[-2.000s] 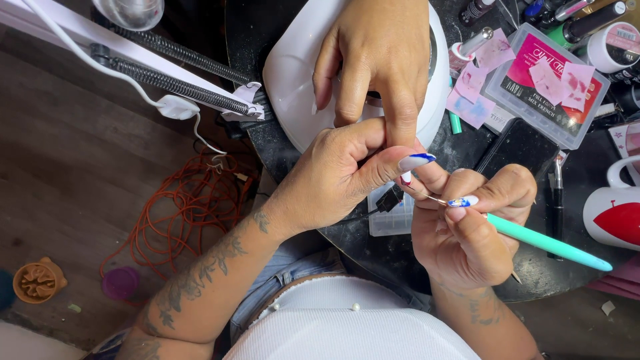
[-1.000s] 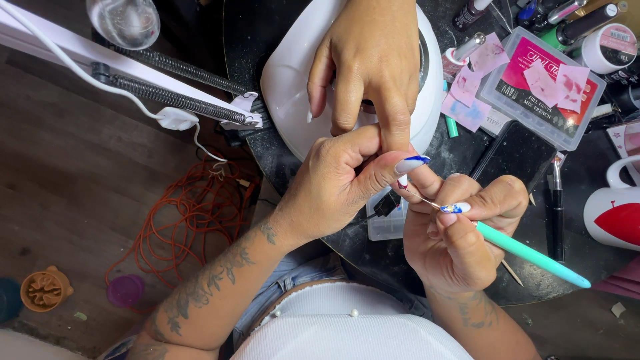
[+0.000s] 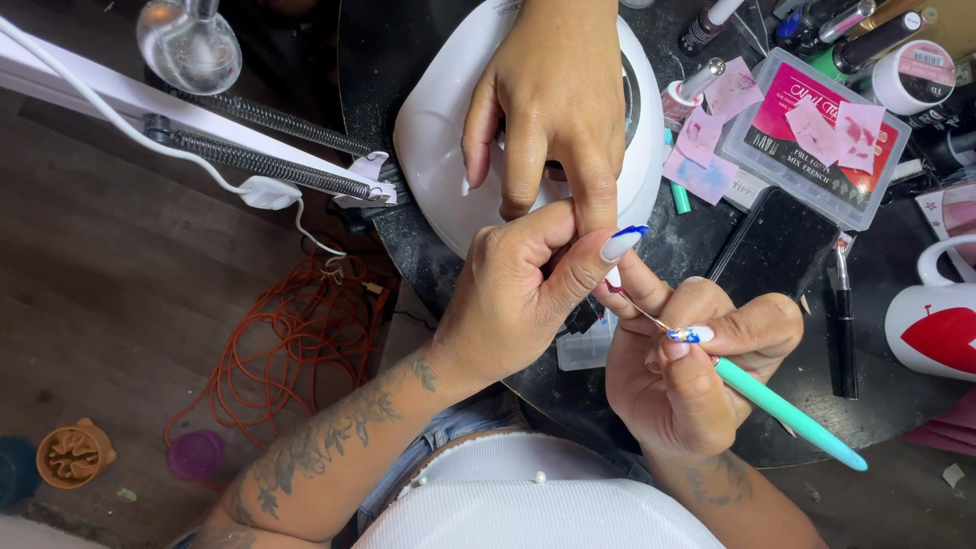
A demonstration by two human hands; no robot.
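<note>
My left hand (image 3: 515, 293) grips one finger of another person's hand (image 3: 560, 107), which reaches in from the top over a white nail lamp (image 3: 442, 130). That finger's long white nail (image 3: 613, 277) has a dark red tip and sticks out below my thumb. In my right hand (image 3: 698, 366) is a fine nail-art brush (image 3: 785, 412) with a turquoise handle, pinched between thumb and fingers. The brush's thin tip reaches to the red edge of the nail; whether it touches is hard to tell. My own nails are white with blue tips.
Right of the lamp lie a nail-tip box (image 3: 820, 137), pink paper pieces (image 3: 733, 88), polish bottles (image 3: 686, 99), a black phone (image 3: 778, 240) and a black brush (image 3: 843, 335). A white mug (image 3: 934, 320) stands at the right. A lamp arm (image 3: 252, 130) crosses the left; orange cord (image 3: 282, 343) lies on the floor.
Both hands keep their hold. The turquoise brush handle has shifted slightly left since the earliest frame, its tip staying near the red-tipped nail.
</note>
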